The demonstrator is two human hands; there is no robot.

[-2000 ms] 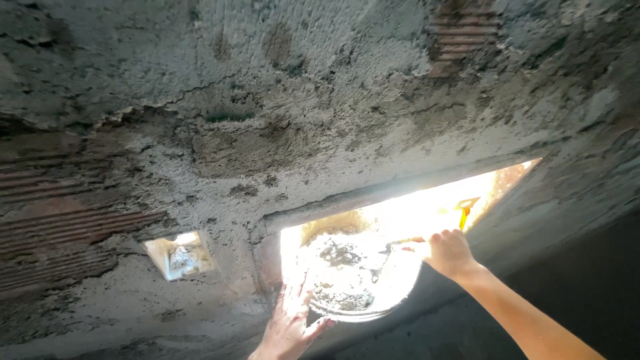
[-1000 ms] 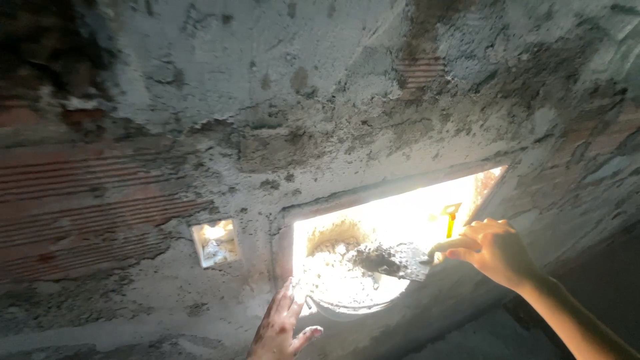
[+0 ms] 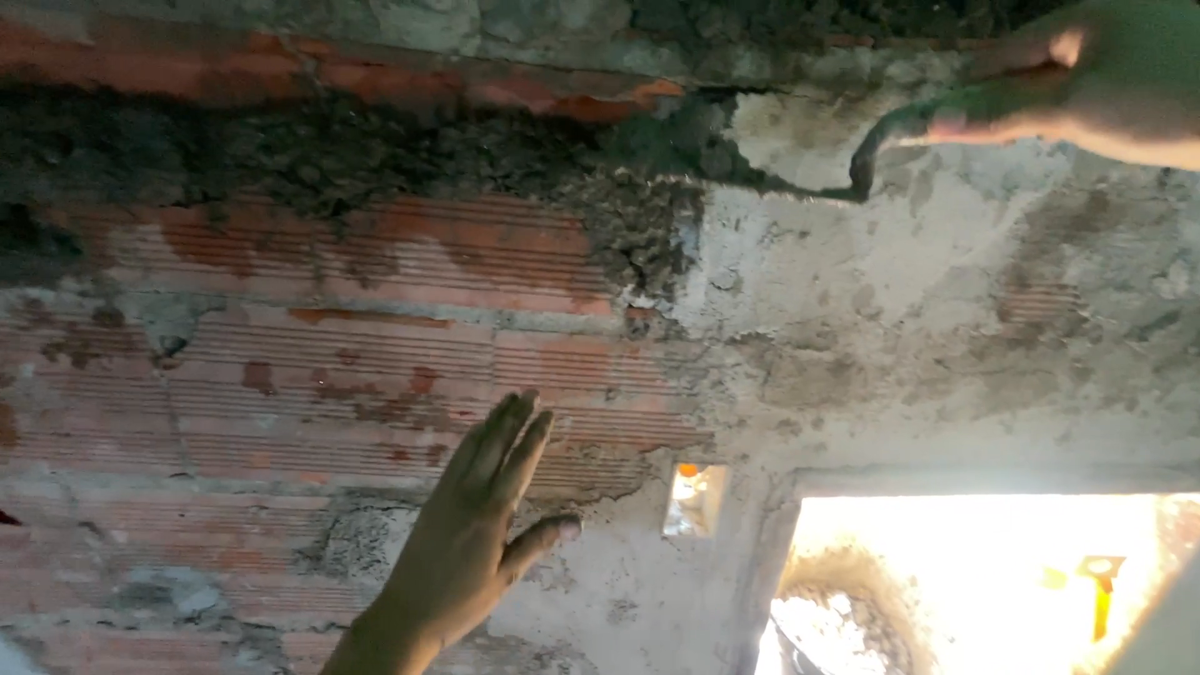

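Observation:
My right hand (image 3: 1078, 89) is at the upper right, closed around the handle of a trowel (image 3: 750, 159). The trowel's thin blade lies close to the wall, beside a strip of dark wet mortar (image 3: 375, 155). My left hand (image 3: 483, 520) is raised with its fingers extended and thumb apart, in front of the ribbed red clay bricks (image 3: 394, 375); it holds nothing, and whether it touches the wall cannot be told. At the lower right, a container of mortar (image 3: 834, 628) stands in the bright wall opening, partly cut off by the frame.
Grey plaster (image 3: 900, 253) covers the wall to the right of the bare bricks. A small square hole (image 3: 695, 500) sits left of the large rectangular opening (image 3: 975, 553). Inside the large opening, a yellow-handled tool (image 3: 1102, 600) shows in the glare.
The view has shifted to the left and up along the wall. My right hand has moved from the mortar container to the upper wall with the trowel. My left hand has left the container's side.

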